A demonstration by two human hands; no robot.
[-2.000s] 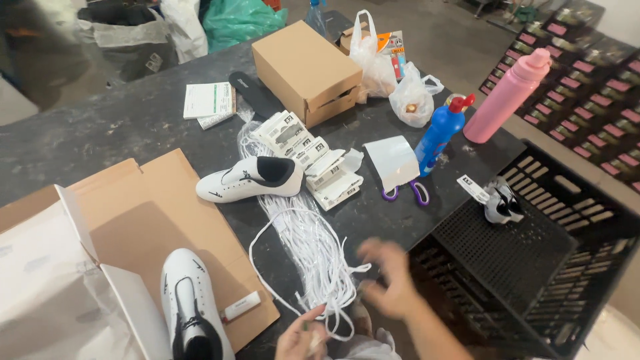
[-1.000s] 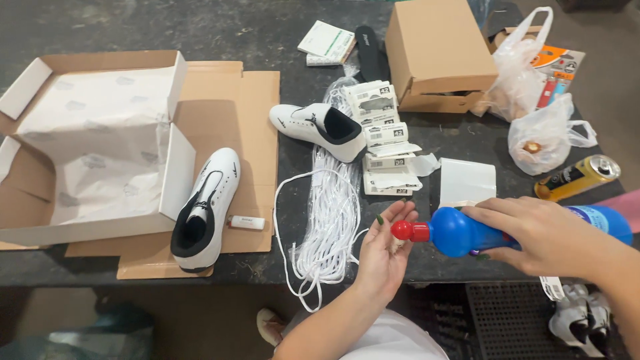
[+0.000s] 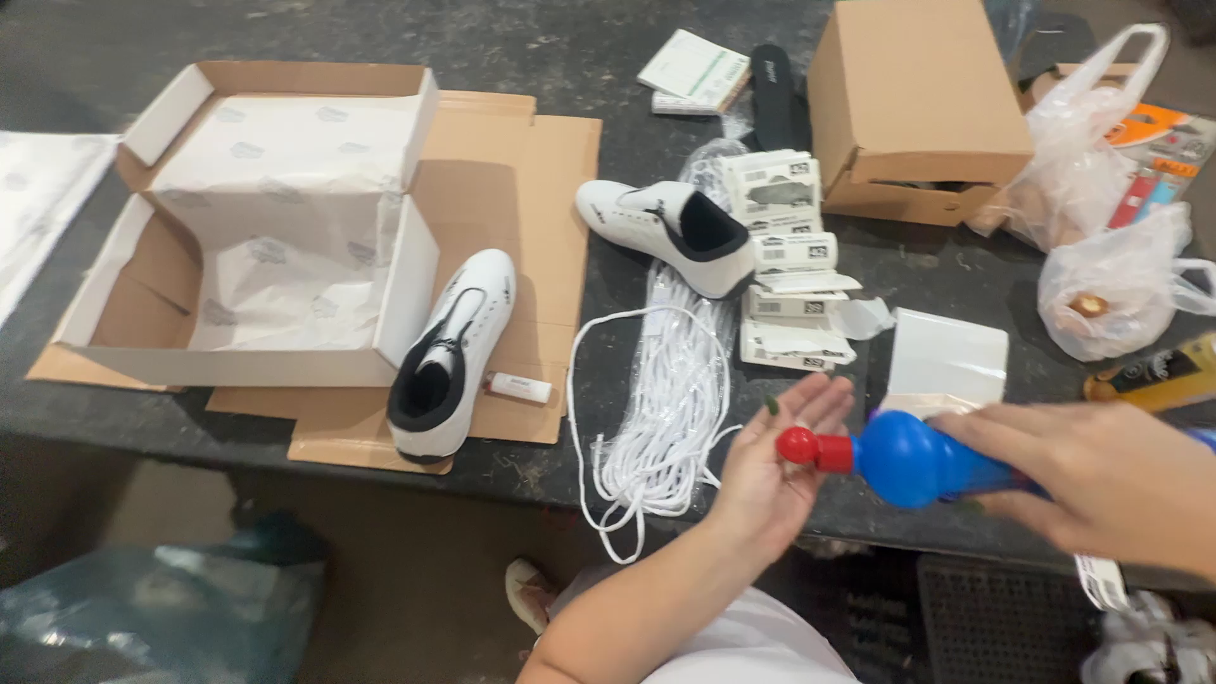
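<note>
My right hand [image 3: 1092, 475] is closed around a blue bottle [image 3: 912, 461] with a red cap, tipped on its side. Its red tip lies over the palm of my left hand [image 3: 784, 465], which is turned up with its fingers apart. A bundle of white shoelaces [image 3: 665, 408], partly in clear plastic, lies left of that hand. One white shoe [image 3: 670, 233] rests across the top of the bundle, beside folded printed labels [image 3: 788, 304]. Another white shoe [image 3: 456, 356] stands on flattened cardboard [image 3: 513, 199], next to a small white tube [image 3: 518, 387].
An opened shoebox [image 3: 237, 366] lined with printed paper sits at left. Behind the labels are a brown carton [image 3: 917, 95], a black insole [image 3: 772, 95] and small boxes [image 3: 693, 71]. Plastic bags [image 3: 1107, 285] and a yellow can [image 3: 1154, 370] are at right. A black crate [image 3: 1007, 617] stands below the table edge.
Two seconds ago the blue bottle stood upright on the table; my right hand now holds it tipped sideways over my left palm. The view has turned toward the shoebox.
</note>
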